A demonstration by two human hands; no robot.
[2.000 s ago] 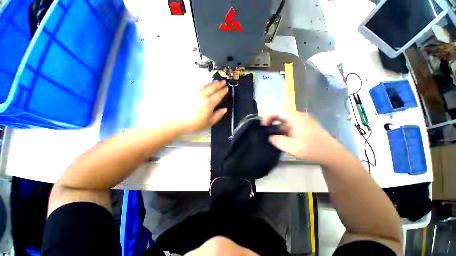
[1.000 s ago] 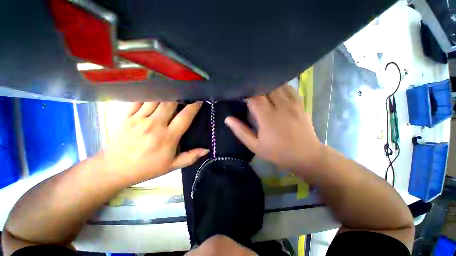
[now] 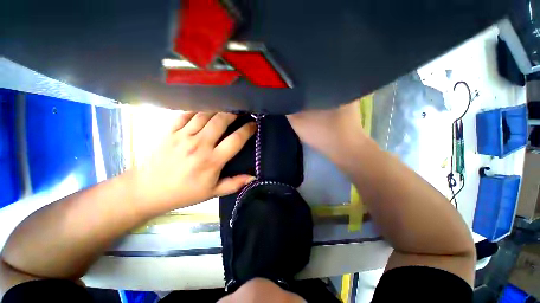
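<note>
A black fabric panel (image 3: 278,155) lies lengthwise under the machine head, with a thin toothed zipper (image 3: 258,148) down its middle. A curved toothed trim (image 3: 238,204) crosses it, above a rounded black fabric part (image 3: 271,234) nearer the body. My left hand (image 3: 198,155) lies flat on the panel's left edge, fingers spread, thumb beside the zipper where the trim meets it. My right hand (image 3: 324,131) is at the panel's right edge; its fingers are hidden under the machine head. The presser area is hidden too.
The dark sewing machine head (image 3: 355,53) with a red badge fills the top. Yellow tape (image 3: 355,207) edges the plate. Green-handled snips (image 3: 459,148) and a dark cord lie at right, beside two blue bins (image 3: 501,131). A large blue bin (image 3: 47,145) stands at left.
Since one second ago my right hand has moved forward, its fingers now out of sight under the head. My left hand stays on the panel. Earlier, my right hand held the loose black fabric.
</note>
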